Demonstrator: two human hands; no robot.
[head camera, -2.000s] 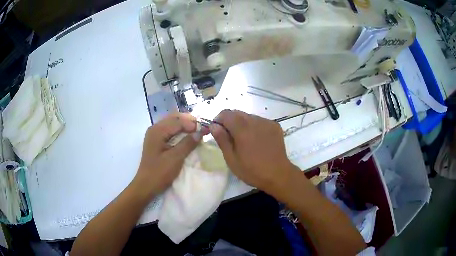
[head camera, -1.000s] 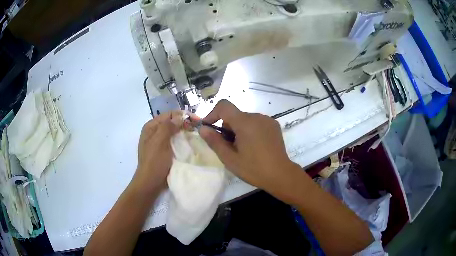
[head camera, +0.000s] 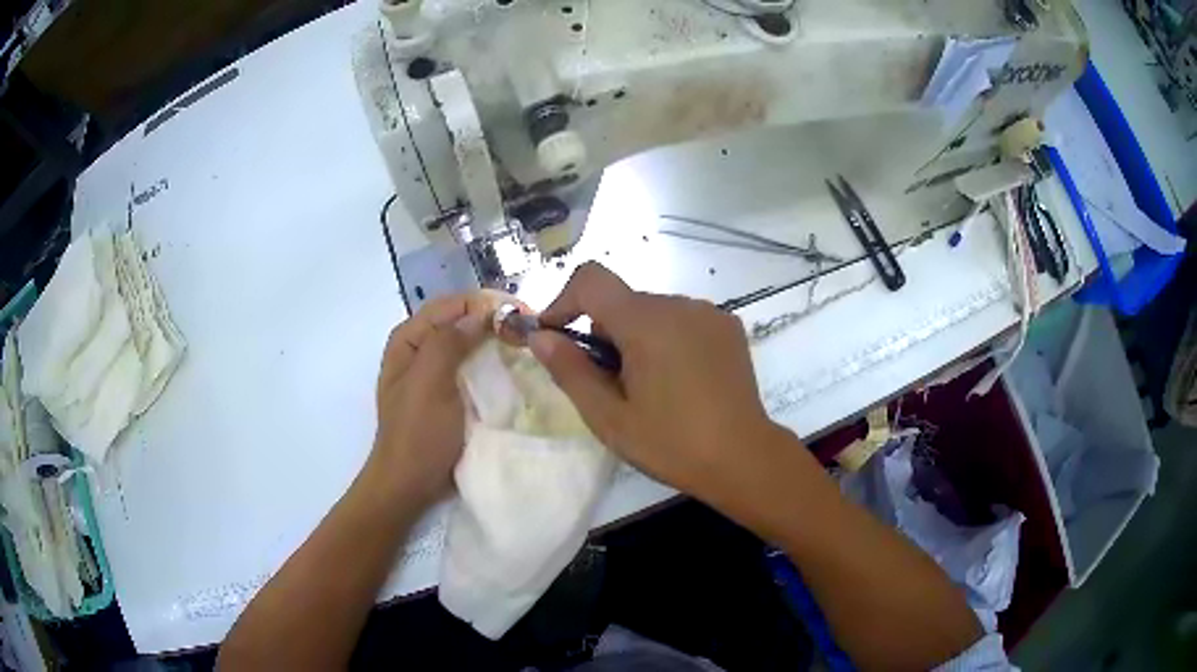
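Note:
My left hand (head camera: 433, 381) pinches the top edge of the cream fabric workpiece (head camera: 519, 525), which hangs over the table's front edge. My right hand (head camera: 656, 374) holds a small dark-handled tool (head camera: 584, 344), its metal tip at the cloth's top edge by my left fingertips. Most of the tool is hidden in my fingers, so its exact kind is unclear. Both hands are just in front of the lit presser foot and needle (head camera: 503, 252) of the sewing machine (head camera: 683, 79). The cloth is outside the presser foot.
Black thread snips (head camera: 866, 236) and thin tweezers (head camera: 742, 239) lie under the machine arm. Stacked cream pieces (head camera: 99, 348) lie at left, above a teal basket (head camera: 92, 551). Cord strips (head camera: 1017, 282) hang at the right edge. A blue tray (head camera: 1142, 263) and a scrap bin (head camera: 1083, 460) are at right.
Since the first frame, my right hand has turned and the tool now shows more clearly between my fingers. Since the second frame, the hands have barely moved; the view has shifted slightly.

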